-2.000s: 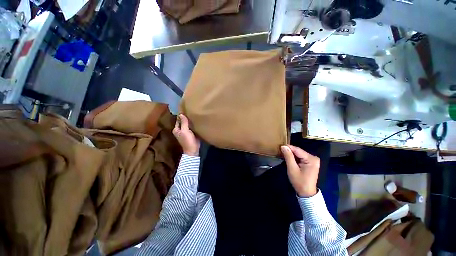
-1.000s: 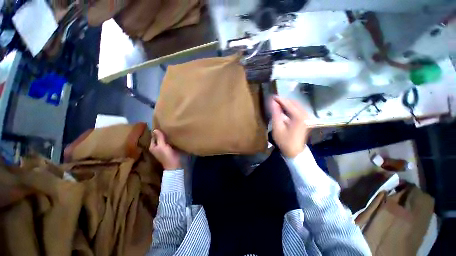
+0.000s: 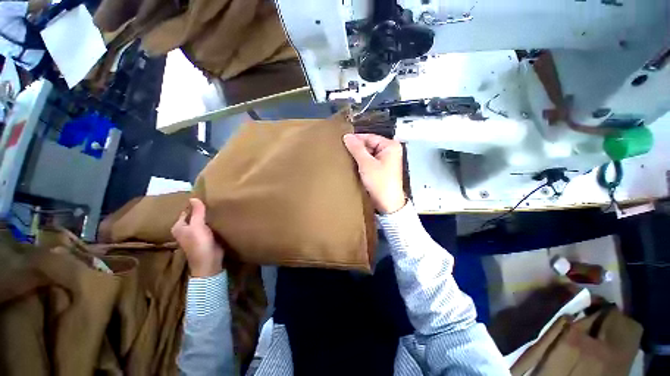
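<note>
A brown bag body (image 3: 286, 191) spans the space between my hands, its top right corner at the needle area (image 3: 351, 110) of the white sewing machine (image 3: 470, 132). My left hand (image 3: 198, 239) grips its left edge between thumb and fingers. My right hand (image 3: 380, 169) pinches its right edge just below the needle area. A thin thread runs down to that corner. The bag's inside is hidden from view.
Heaped brown bag bodies (image 3: 147, 294) lie at lower left, and more (image 3: 235, 37) lie on the table behind. A green spool (image 3: 628, 142) is on the machine at right. A bin at lower right holds a small bottle (image 3: 584, 272) and brown panels (image 3: 588, 341).
My right hand has moved from the bag's lower right corner up its right edge to near the needle. My left hand still holds the left edge. The camera view has shifted.
</note>
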